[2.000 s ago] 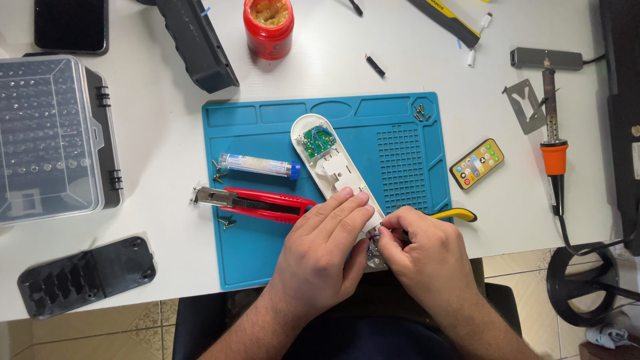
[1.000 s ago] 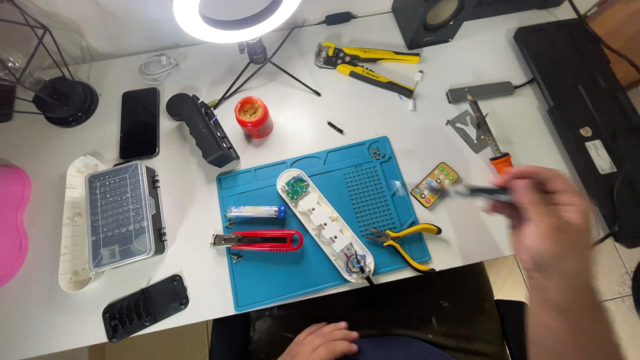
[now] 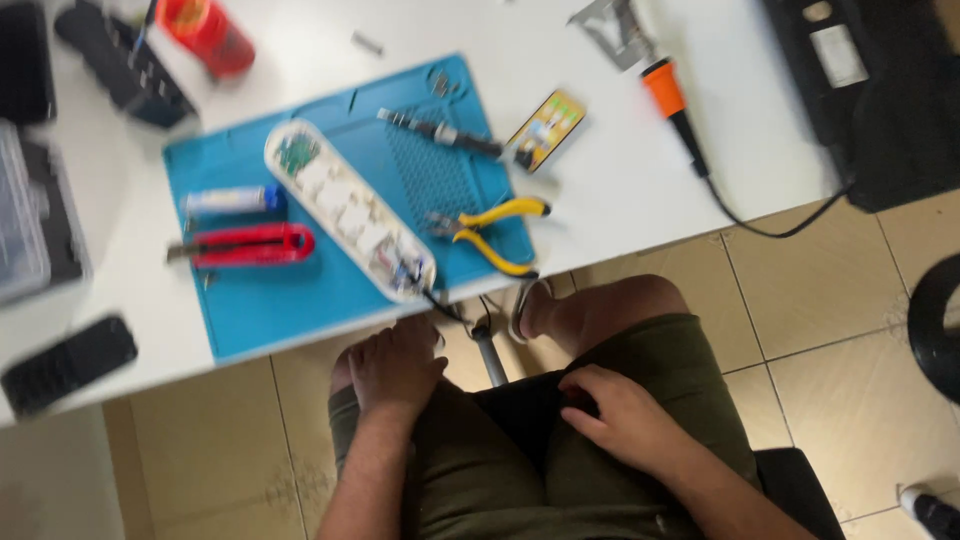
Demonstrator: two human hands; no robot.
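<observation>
Both hands are off the table. My left hand (image 3: 397,367) rests on my left knee, holding nothing. Over my right thigh, my right hand (image 3: 619,412) is empty, its fingers curled loosely and apart. On the blue work mat (image 3: 285,315) lies an open white plastic housing (image 3: 349,214) with a green circuit board (image 3: 298,152) at its upper end and wires at its lower end. Yellow-handled pliers (image 3: 454,229) lie open to its right. A black screwdriver-like tool (image 3: 450,136) lies above them. A red utility knife (image 3: 251,245) and a blue-capped tube (image 3: 234,200) are left of the housing.
A soldering iron (image 3: 675,105) with an orange collar lies at the right, its cord crossing the table edge. Near it is a small remote control (image 3: 547,129). A red jar (image 3: 206,37), a black device (image 3: 127,64) and a black ribbed cover (image 3: 71,366) are at the left.
My right hand has come down from above the table's right side to my lap. The dark tool it held one second ago now lies across the mat's right side. The view has tilted down.
</observation>
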